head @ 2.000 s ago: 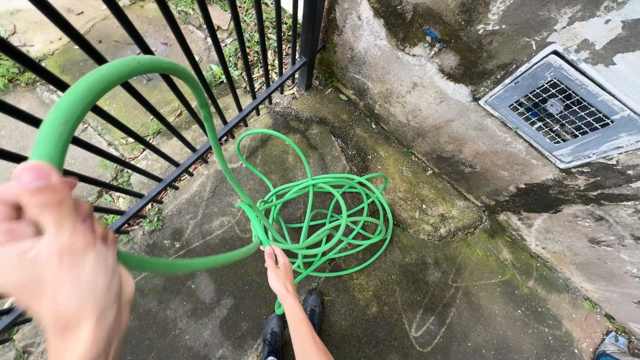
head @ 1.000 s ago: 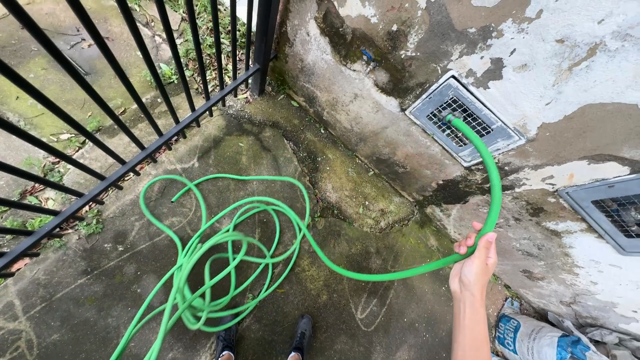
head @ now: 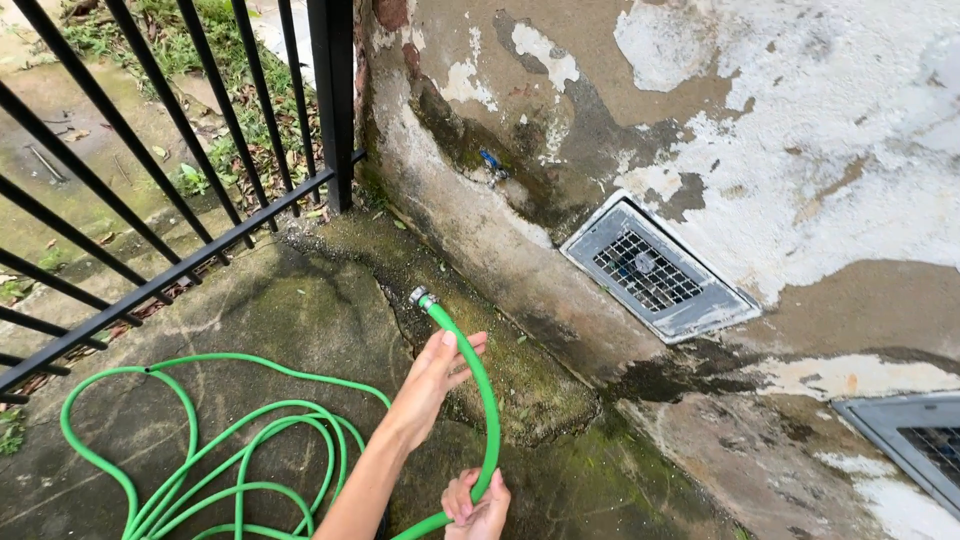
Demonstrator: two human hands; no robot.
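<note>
A green garden hose (head: 491, 405) curves up through both hands, and its metal end coupling (head: 422, 297) points up and left over the mossy concrete. My left hand (head: 435, 367) touches the hose a little below the coupling, thumb on top and fingers spread behind it. Lower down, my right hand (head: 476, 502) is closed around the hose. The rest of the hose lies in loose coils (head: 247, 450) on the ground at the lower left. A small tap with a blue handle (head: 489, 159) sits low on the wall, beyond the coupling.
A black metal fence (head: 172, 274) runs along the left to a post (head: 335, 105) at the wall. The stained, peeling wall (head: 847, 150) holds a grey-framed grate (head: 649, 270) and a second one (head: 892, 427) at the right edge. A raised concrete ledge (head: 517, 375) borders the wall's foot.
The hose end has moved left, away from in front of the wall grate. Two hands are now at the hose, where one showed a second ago. The view has shifted toward the fence corner.
</note>
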